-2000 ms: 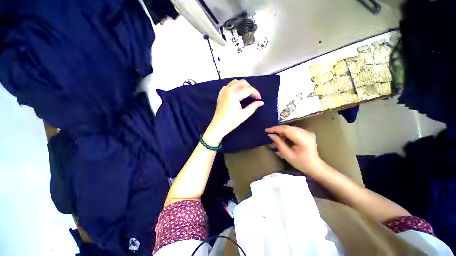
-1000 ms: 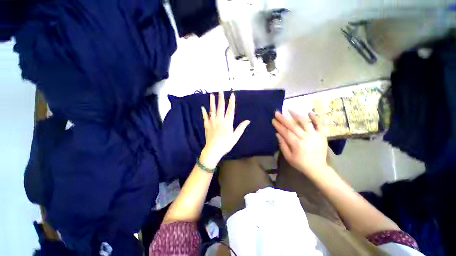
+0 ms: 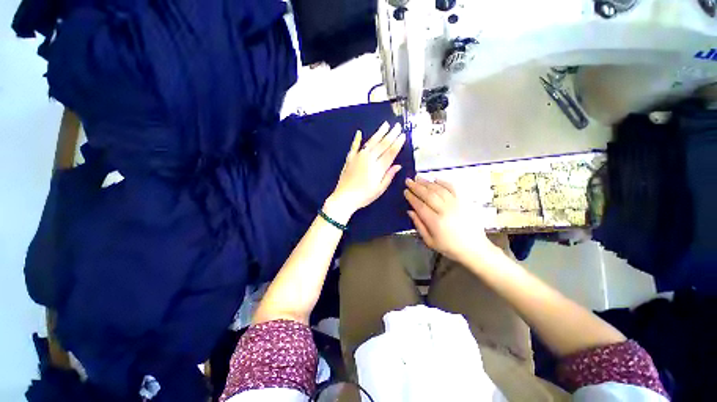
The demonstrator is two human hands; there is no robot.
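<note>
The navy garment piece (image 3: pixel 314 149) runs from the heap at the left to the needle area, its top right corner by the presser foot (image 3: pixel 407 124). My left hand (image 3: pixel 365 171) lies flat on the cloth with fingers spread, fingertips just below the presser foot. My right hand (image 3: pixel 442 216) rests at the cloth's right edge, fingertips touching that edge, palm down. Neither hand visibly grasps the cloth. The white sewing machine (image 3: pixel 519 39) stands at the upper right; whether the needle is in the cloth cannot be told.
A large navy heap (image 3: pixel 141 235) fills the left side. A dark panel stack (image 3: pixel 334 31) lies behind the machine head. Metal snips (image 3: pixel 564 102) lie under the machine arm. A yellowed cracked patch (image 3: pixel 542 192) is on the table's front edge. Dark pieces (image 3: pixel 645 196) hang at the right.
The cloth's top edge has moved up to the presser foot. My left hand has changed from pinched fingers to flat and moved up with the cloth. My right hand has followed its right edge.
</note>
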